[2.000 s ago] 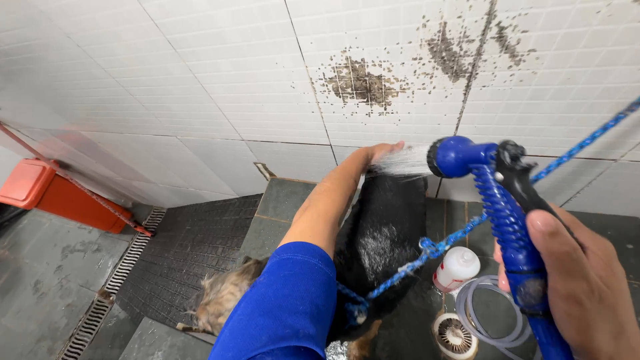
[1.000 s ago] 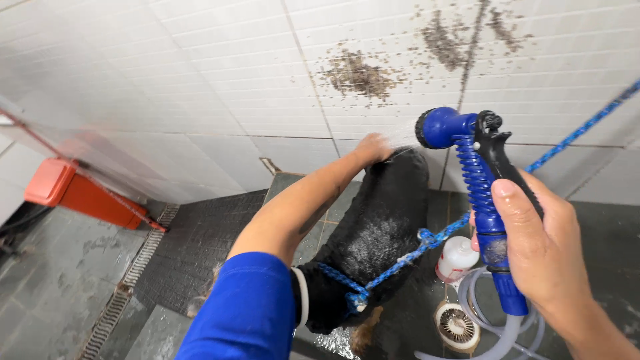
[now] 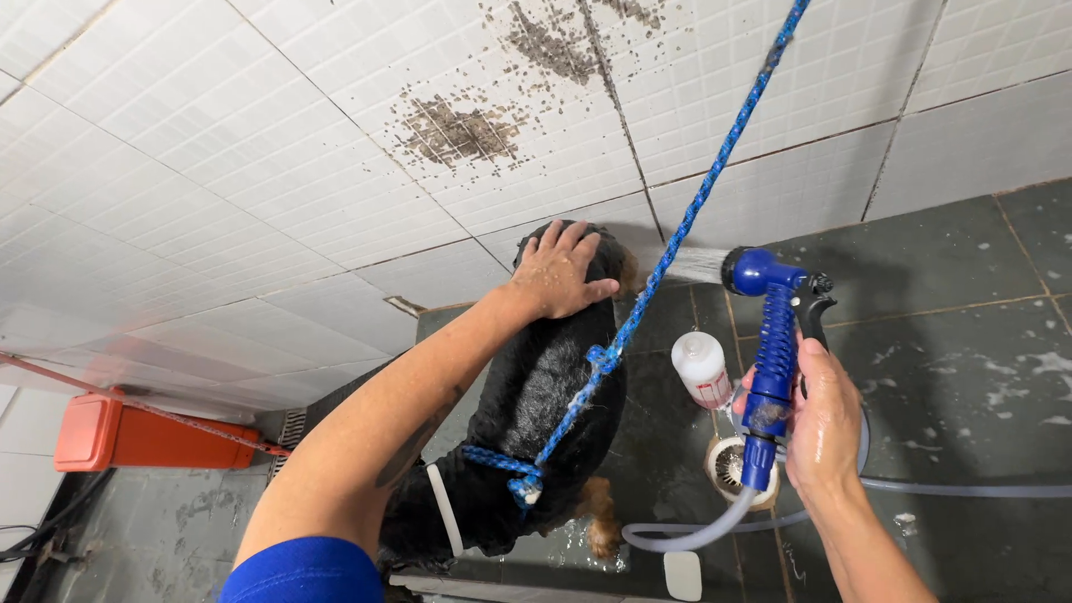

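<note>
A wet black dog (image 3: 544, 394) with tan paws stands on dark tiles, its head end toward the bottom of the view. My left hand (image 3: 563, 272) lies with fingers spread on its rump. In my right hand (image 3: 816, 419) is a blue hose spray nozzle (image 3: 772, 352) with a black trigger, spraying water leftward at the dog's rear. A blue rope (image 3: 699, 201) runs from the top of the view to a loop around the dog's body. The dog wears a white collar (image 3: 445, 509). Its face is hidden or out of view.
A white plastic bottle (image 3: 700, 368) stands beside a round floor drain (image 3: 737, 469). The clear hose (image 3: 963, 488) curls around there. A white oval piece (image 3: 682, 576) lies nearby. An orange bin (image 3: 167, 435) is at the left. The white tiled wall (image 3: 293, 167) rises behind.
The left hand now lies spread on the dog's rump. The nozzle is lower in the view, and its spray now passes behind the blue rope. The view has shifted.
</note>
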